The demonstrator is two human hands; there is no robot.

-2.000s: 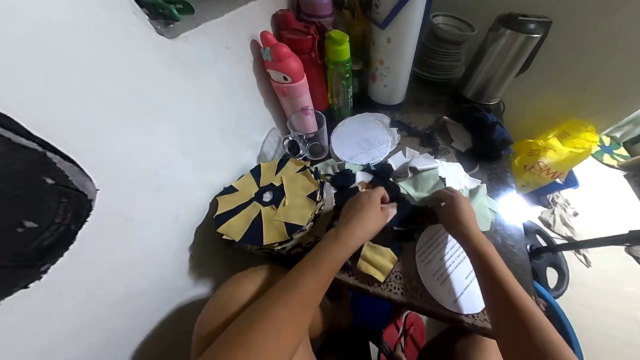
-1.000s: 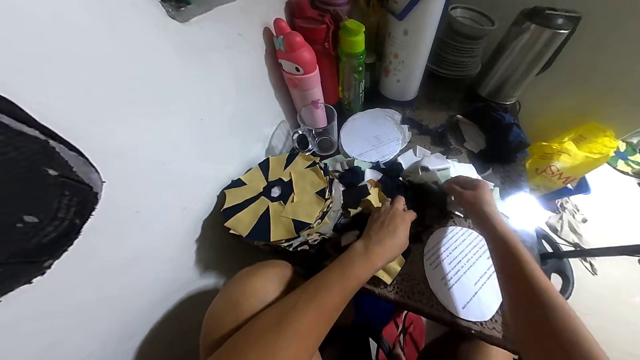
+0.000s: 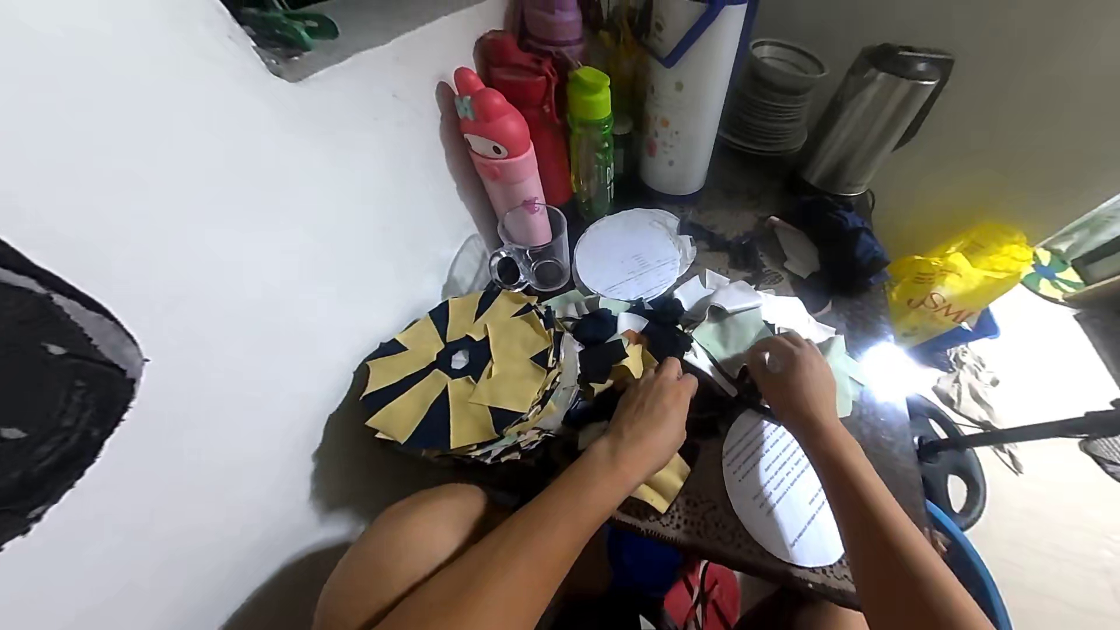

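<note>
My left hand (image 3: 652,416) rests among yellow and dark fabric scraps (image 3: 604,359), fingers bent downward; whether it grips one cannot be told. My right hand (image 3: 787,376) is curled beside pale green fabric pieces (image 3: 731,337), with something dark at its fingertips, possibly scissors. White fabric scraps (image 3: 731,296) lie beyond it. A round stack of yellow and navy fabric pieces (image 3: 455,376) stands left of my left hand. An oval of printed paper (image 3: 779,490) lies below my right hand. A yellow scrap (image 3: 662,484) lies under my left wrist. Another round paper (image 3: 630,254) is farther back.
A clear glass mug (image 3: 534,249), a pink bottle (image 3: 507,175), a green bottle (image 3: 592,149) and a white thermos (image 3: 687,96) stand at the back. Stacked dishes (image 3: 770,105) and a steel jug (image 3: 871,122) are behind right. A yellow plastic bag (image 3: 954,280) is beyond the table's right edge.
My left hand has moved from the dark scraps at the middle to nearer the table's front since two seconds ago. A yellow scrap near its fingers has shifted.
</note>
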